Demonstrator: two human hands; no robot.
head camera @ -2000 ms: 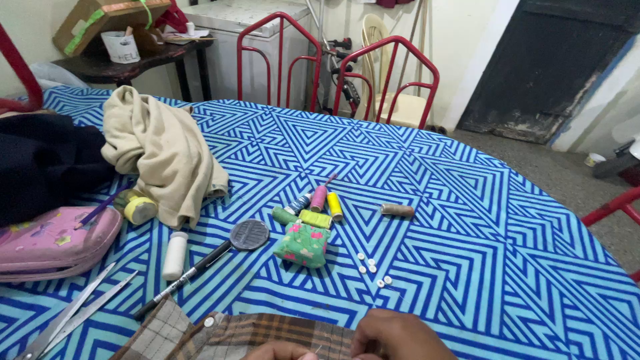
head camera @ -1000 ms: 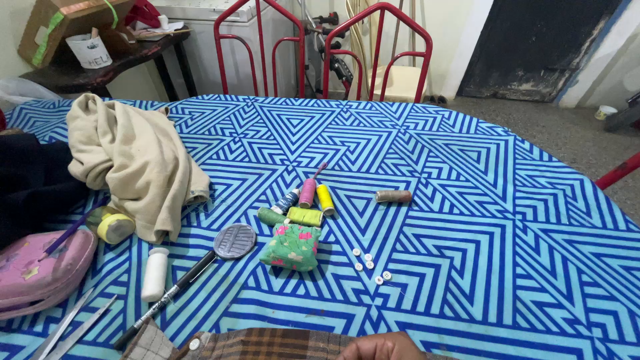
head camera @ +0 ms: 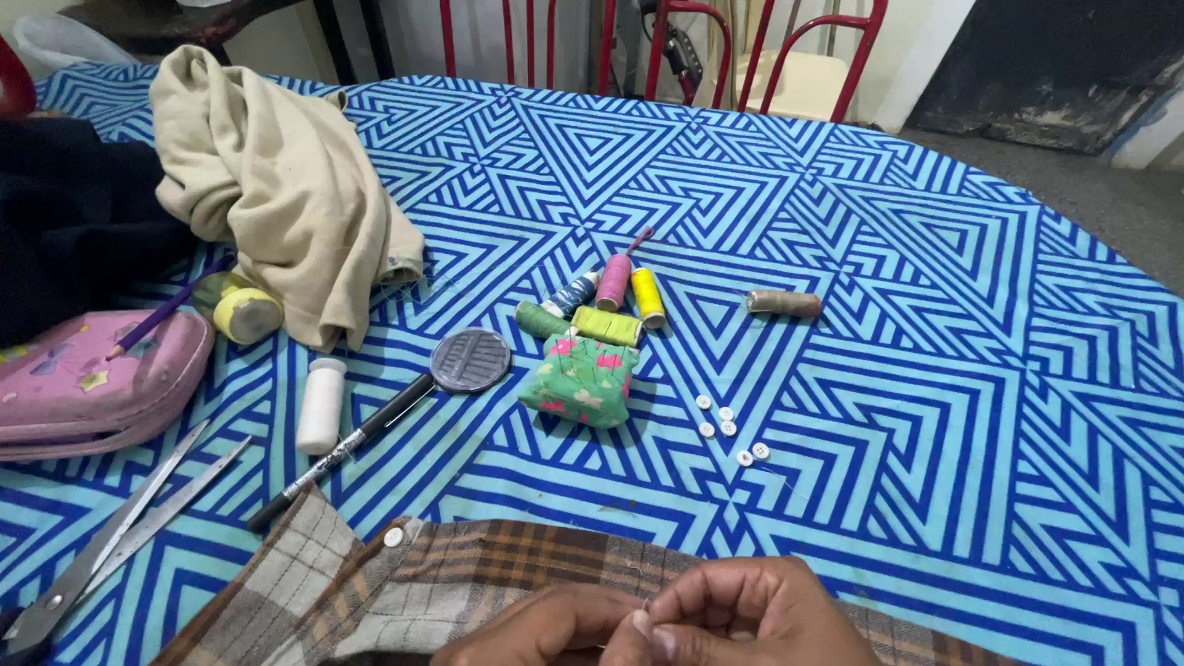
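Note:
My left hand (head camera: 555,629) and my right hand (head camera: 754,615) meet at the fingertips over a brown plaid garment (head camera: 518,564) at the bottom edge. Both pinch something thin, perhaps thread or a needle, mostly hidden by the fingers. A white button (head camera: 393,536) sits on the garment's edge. Several loose white buttons (head camera: 728,427) lie beyond my right hand. Past them stand a green floral pincushion (head camera: 581,379) with pins and several thread spools (head camera: 613,283). A brown spool (head camera: 783,303) lies apart to the right.
Open scissors (head camera: 102,555), a black pen (head camera: 342,453), a round grey needle case (head camera: 471,360) and a white bottle-shaped spool or container (head camera: 321,405) lie left. Behind them are a pink case (head camera: 102,379), a purple pencil (head camera: 166,310), beige cloth (head camera: 277,194) and dark cloth (head camera: 74,213). Red chairs (head camera: 860,55) stand beyond the table.
Both hands show together at the fingertips now; one second ago only one hand was plainly visible at the bottom edge. The view has tilted down. The objects on the table keep their places.

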